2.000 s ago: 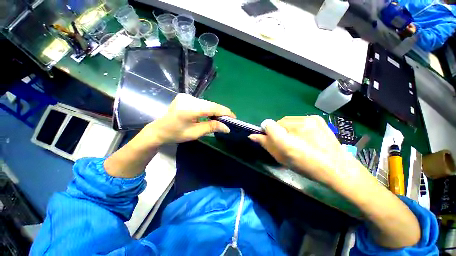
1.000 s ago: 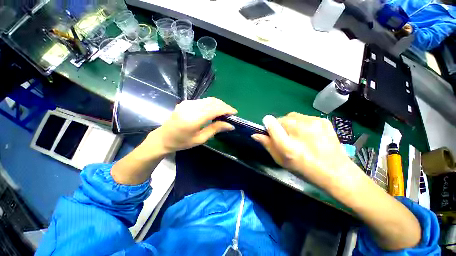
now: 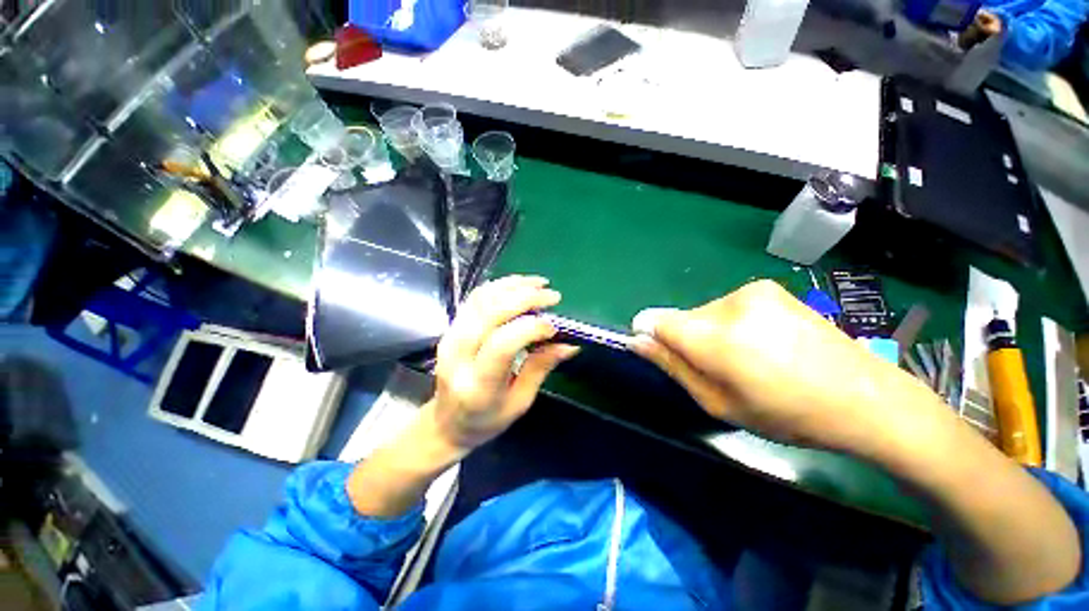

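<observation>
A tablet [image 3: 594,333] is seen nearly edge-on, a thin dark slab with a pale edge, held above the bench's front edge. My left hand [image 3: 499,358] pinches its left end between thumb and fingers. My right hand [image 3: 764,364] grips its right end, with a small white item [image 3: 647,320] at the fingers. The tablet's faces are mostly hidden by the viewing angle and my hands.
Glossy wrapped panels [image 3: 388,269] lie behind my left hand. Clear plastic cups [image 3: 440,134] stand at back left. A dispenser bottle [image 3: 814,220], an orange tool [image 3: 1013,400] and a black panel [image 3: 955,167] are at right. A white tray [image 3: 245,392] is low at left. A person's hand [image 3: 982,26] shows opposite.
The view has shifted, so the bench things sit lower and more to the right. My left hand has turned more upright with its fingers curled at the tablet's end. Both hands still hold the tablet.
</observation>
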